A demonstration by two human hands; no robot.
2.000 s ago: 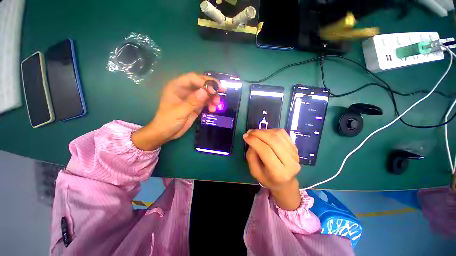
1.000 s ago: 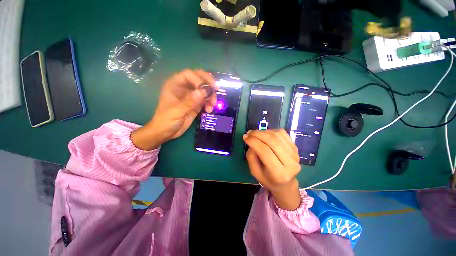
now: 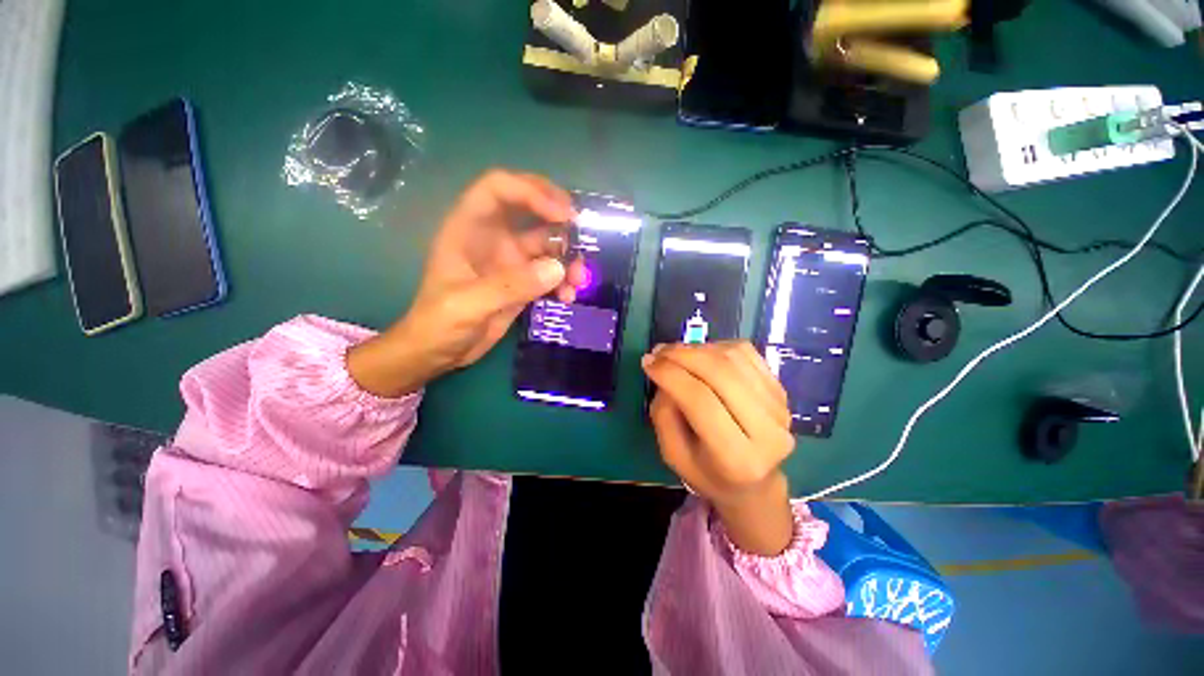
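My left hand (image 3: 482,271) is raised over the left phone (image 3: 576,343), which has a purple-lit screen. It holds a tiny dark ring (image 3: 569,242) between thumb and fingertips, seen nearly edge-on. My right hand (image 3: 724,420) is curled over the lower end of the middle phone (image 3: 700,271), which shows a battery icon. Its fingertips are together, and whether they hold something is hidden. The right phone (image 3: 812,317) shows a dark list screen and lies just beyond my right hand.
Two round black cases (image 3: 926,325) lie at right, a bagged unit (image 3: 351,148) and two spare phones (image 3: 172,211) at left. A fixture with pale rods (image 3: 601,60), a blurred yellow fixture (image 3: 887,37), black cables and a power strip (image 3: 1063,132) are at the back. A white cable (image 3: 1003,341) crosses right.
The ring in my left hand has turned from a visible hoop to nearly edge-on, and the fingers have shifted. The blurred yellow fixture has moved left. My right hand has not moved.
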